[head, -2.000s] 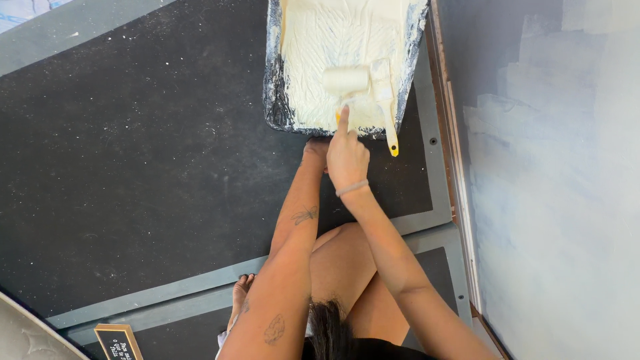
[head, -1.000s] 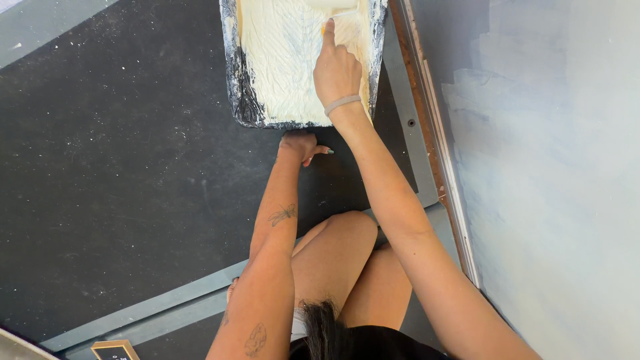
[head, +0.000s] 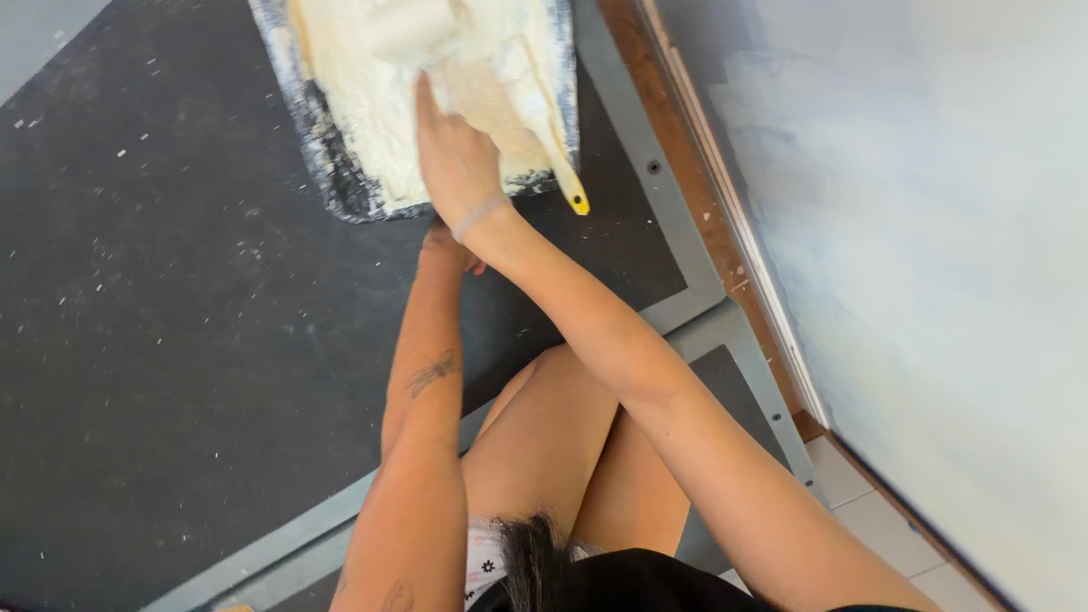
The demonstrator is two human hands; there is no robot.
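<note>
A paint tray coated in cream-white paint lies at the top of the head view. My right hand is over its near part, index finger extended toward a paint-covered roller; the image is blurred there, and whether the hand holds the roller's handle cannot be told. To its right a paintbrush with a pale, yellow-tipped handle rests in the tray and sticks out over the near edge. My left hand is at the tray's near edge, partly hidden behind my right wrist; its grip is not visible.
The tray lies on a dark panel with a grey border and white specks. A partly painted wall rises on the right, with brown and white trim along its base. My bent legs are below, and floor tiles show at lower right.
The roller moved up the tray from two seconds ago to one second ago and now shows lower again, with my right hand following. The view has shifted.
</note>
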